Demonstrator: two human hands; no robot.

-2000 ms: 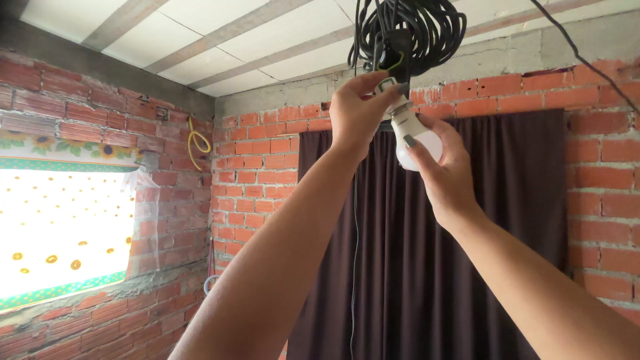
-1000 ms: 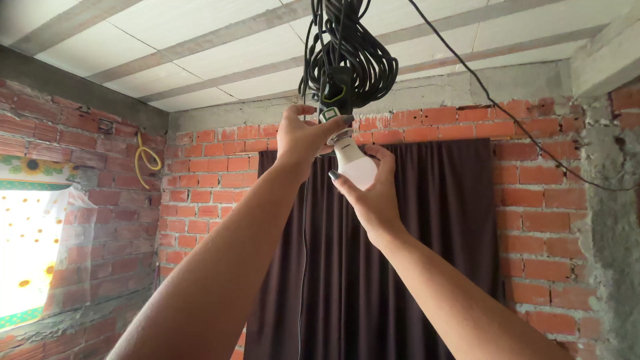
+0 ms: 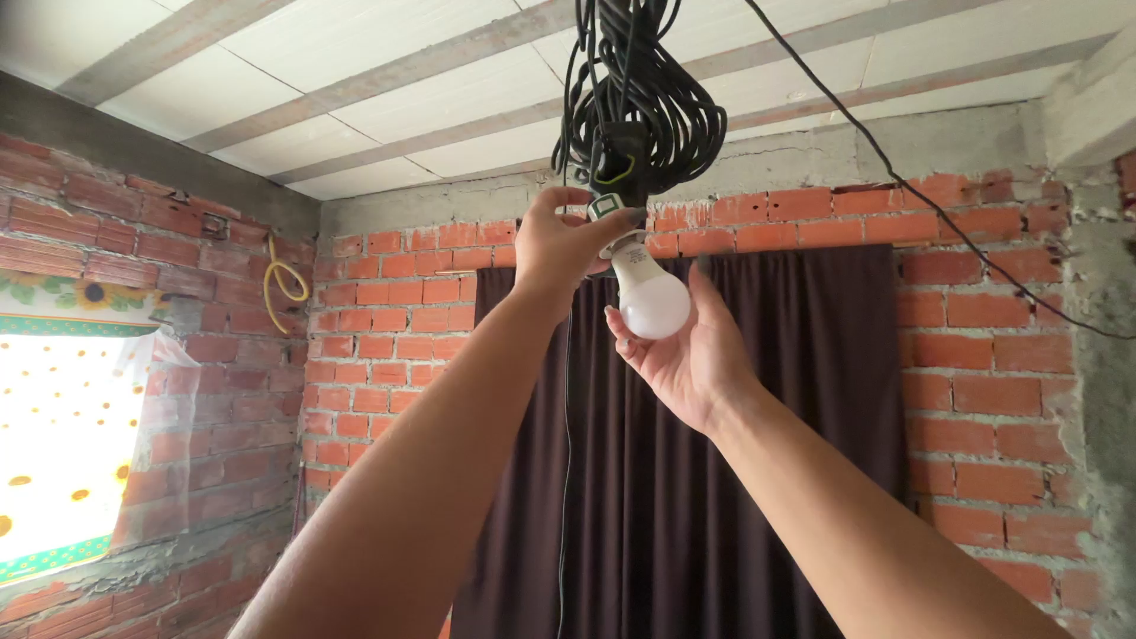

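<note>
A white light bulb [image 3: 655, 300] hangs tilted, its base up in a pale lamp socket [image 3: 611, 213] below a black plug or adapter [image 3: 624, 155]. My left hand [image 3: 564, 240] grips the socket, thumb across its front, some fingers hidden behind. Cupped around the lower right side of the bulb is my right hand [image 3: 688, 355], its fingers spread and partly behind the glass; whether it touches the bulb I cannot tell. A thick bundle of coiled black cable [image 3: 666, 115] hangs right above both hands.
Behind the bulb hangs a dark curtain [image 3: 799, 373] on a brick wall [image 3: 994, 390]. A black wire [image 3: 887, 164] runs from the ceiling down to the right. At the left are a yellow cable loop [image 3: 286, 282] and a window with a sunflower-print curtain [image 3: 71, 426].
The fingers of my right hand have loosened from the bulb and spread, and that hand sits lower around it. My left hand stays at the socket. The view has turned right.
</note>
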